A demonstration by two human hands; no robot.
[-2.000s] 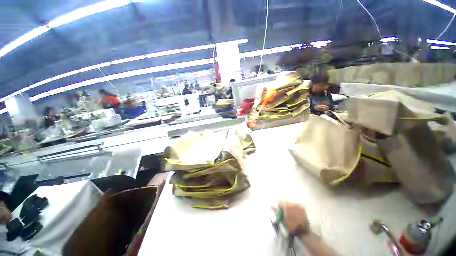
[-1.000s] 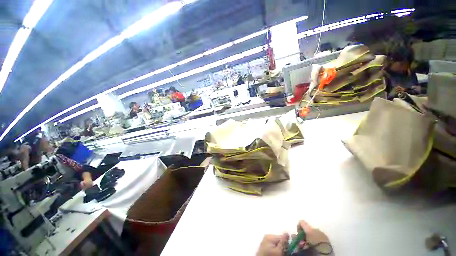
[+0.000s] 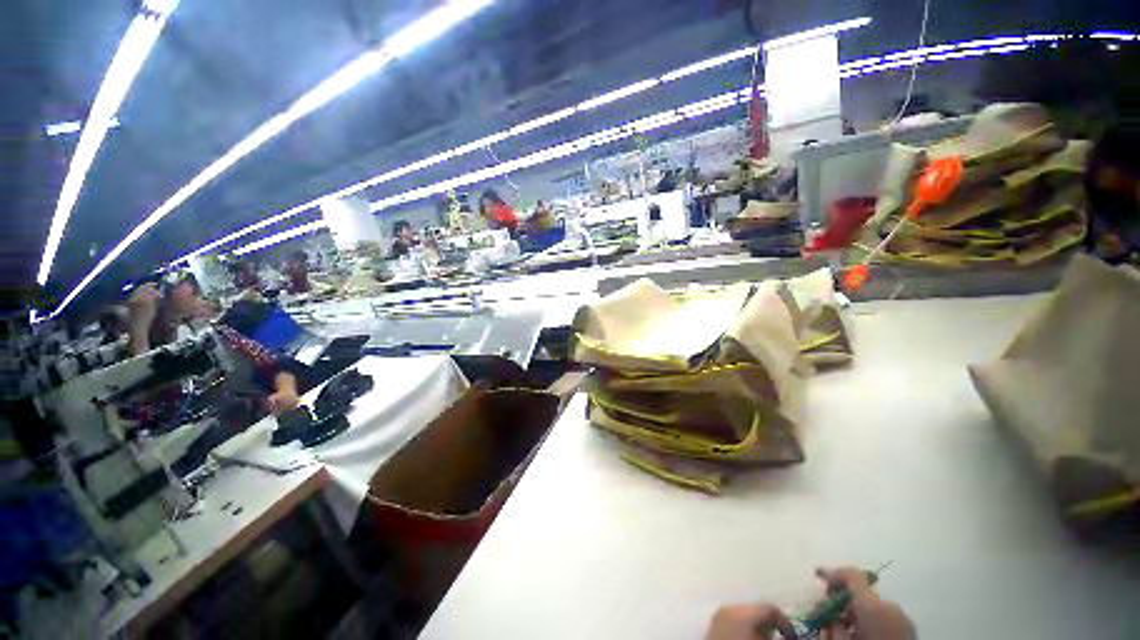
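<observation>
My left hand (image 3: 748, 621) is at the bottom edge, partly cut off, its fingertips close to the green tool; what it grips is too small to tell. My right hand (image 3: 871, 608) is closed around the green-handled tool (image 3: 825, 609), whose thin shaft points up and right past the fingers. Some dark cord seems to lie between the hands, but it is blurred. Both hands are over the white table (image 3: 600, 550). A stack of beige bags with yellow edging (image 3: 694, 388) stands ahead of the hands.
Another beige bag (image 3: 1075, 375) lies at the right. A farther bag pile (image 3: 988, 194) has an orange item (image 3: 935, 185) beside it. An open cardboard box (image 3: 469, 456) stands left of the table. A person's hand (image 3: 285, 393) is by black pieces (image 3: 328, 413) on a cloth-covered table.
The view has turned left. Compared with two seconds ago, both hands are now together at the green tool; the can and hammer have left the view. The tool's thin shaft now shows.
</observation>
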